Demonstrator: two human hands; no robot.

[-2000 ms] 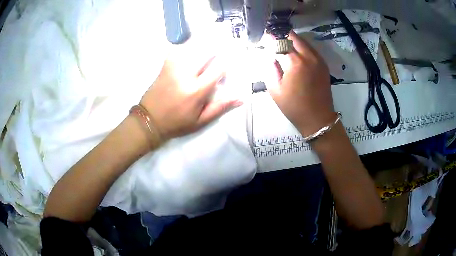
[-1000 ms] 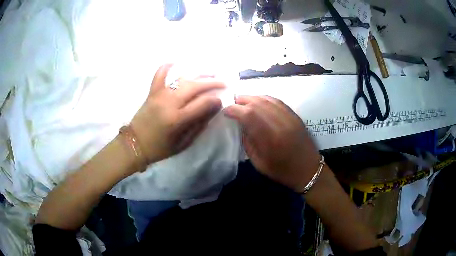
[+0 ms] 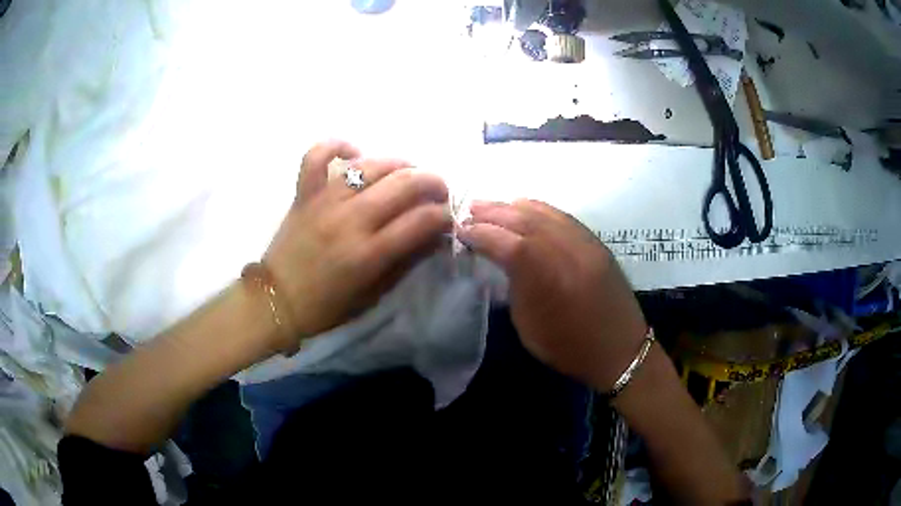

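White fabric (image 3: 212, 148) spreads over the left of the table, overexposed, with one end hanging over the front edge. My left hand (image 3: 361, 237) is on the fabric, fingers curled, pinching its edge. My right hand (image 3: 553, 277) is close beside it, its fingertips pinching the same edge. A small white fold shows between the two sets of fingertips. The needle area (image 3: 486, 15) of the sewing machine is at the top, away from the hands and partly cut off. A round knurled knob (image 3: 566, 47) sits beside it.
Black-handled shears (image 3: 726, 148) lie on the right of the table, with snips (image 3: 662, 45) and an orange-brown stick (image 3: 758, 117) near them. A ruler scale (image 3: 692, 240) runs along the front edge. A brown box (image 3: 741, 420) with yellow-black tape and white scraps is below right.
Both hands have come away from the needle area towards me. The right hand has left the knob and met the left at the fabric edge. The fabric's hanging end has shifted.
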